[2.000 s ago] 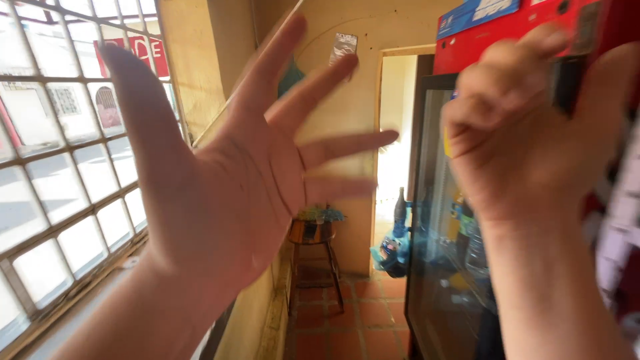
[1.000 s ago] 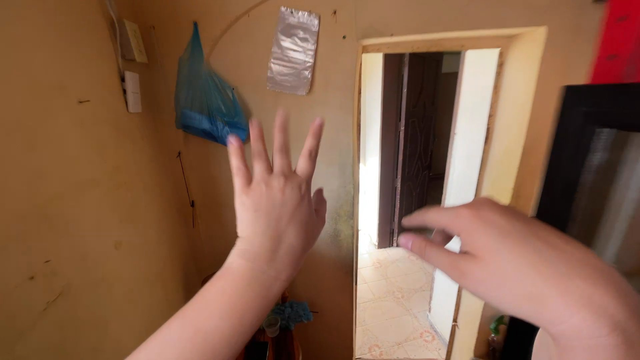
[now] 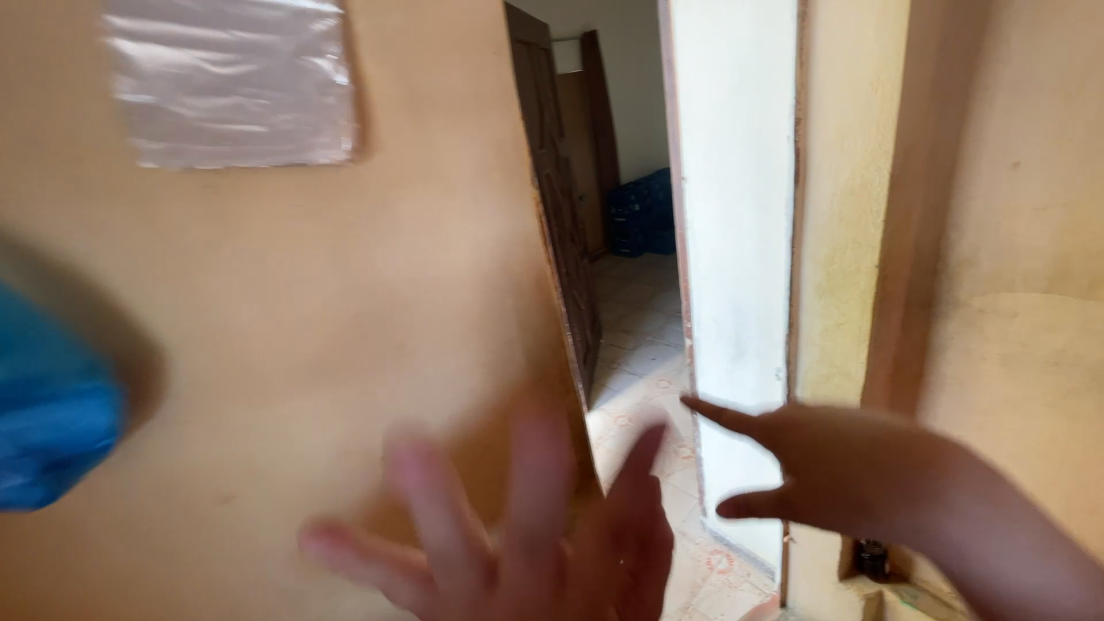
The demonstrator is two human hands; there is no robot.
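My left hand (image 3: 526, 535), blurred, is raised at the bottom middle with its fingers spread and nothing in it. It appears in front of the orange-tan wall and the left edge of the doorway. To its right, my right hand (image 3: 845, 470) reaches in from the right edge, index finger and thumb apart, holding nothing visible; its other fingers are hidden. Behind it stands the white door jamb (image 3: 733, 216). A clear plastic sleeve or bag (image 3: 233, 82) hangs on the wall at the upper left. Part of a blue plastic bag (image 3: 52, 405) shows at the left edge.
Through the doorway are a dark carved wooden door (image 3: 556, 172), a pale tiled floor (image 3: 642, 362) with reddish motifs, and a dark blue stacked bundle (image 3: 640, 216) farther back. A small dark object (image 3: 871, 559) sits low by the wall at the right.
The view has moved closer to the wall and doorway. My left hand, earlier below the blue bag, is now low in front of the doorway's left edge. The black-framed cooler has left the view.
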